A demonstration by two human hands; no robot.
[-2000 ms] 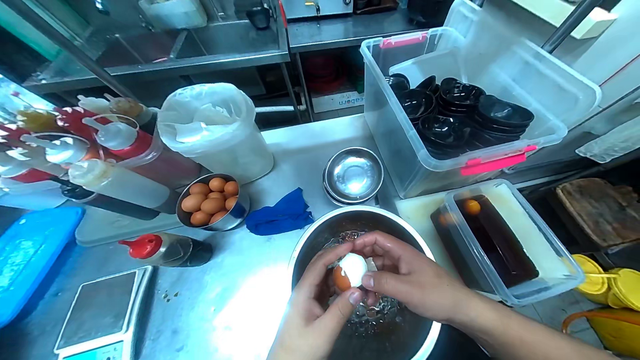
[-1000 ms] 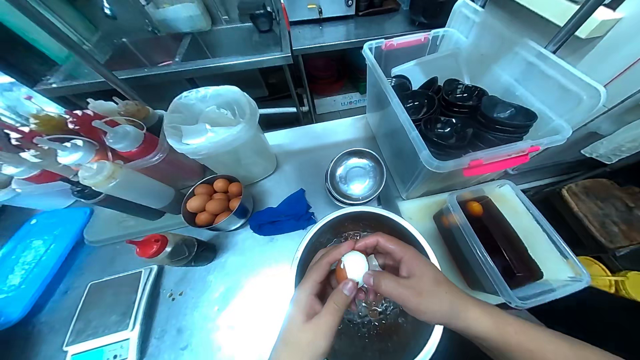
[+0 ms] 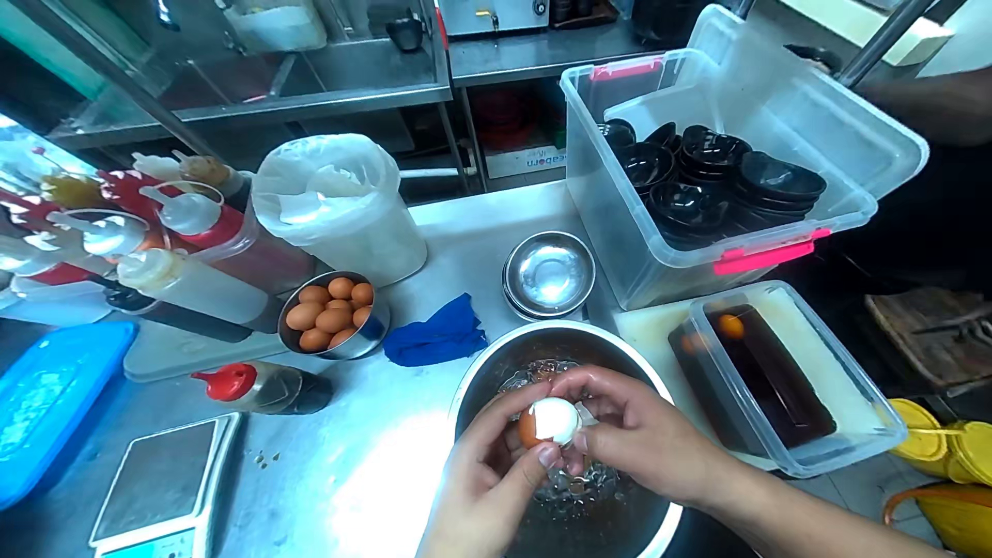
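Observation:
My left hand [image 3: 508, 457] holds a partly peeled egg [image 3: 555, 421]; brown shell covers its left side and the white shows on the right. The fingers of my right hand [image 3: 639, 434] press on the egg's right side, with a loose flap of shell or membrane between them. Both hands are over a large steel bowl [image 3: 484, 363] containing water, ice and what look like shell bits. Brown eggs [image 3: 333, 320] fill a small metal container at the left. A plastic container [image 3: 849, 380] of dark liquid, with an orange-brown egg [image 3: 731, 326] in it, stands at the right.
Small metal bowls [image 3: 549, 275] and a blue cloth [image 3: 436, 333] lie behind the large bowl. A clear bin [image 3: 651, 279] of black bowls stands at back right. Squeeze bottles [image 3: 194, 287], a red-capped bottle [image 3: 271, 387] and a scale [image 3: 159, 473] are left. Another person's arm [image 3: 930, 105] shows at upper right.
More of the egg's white shows on the side facing me than two seconds ago, and the egg has turned a little between my fingers. Another person's arm has come into view at upper right.

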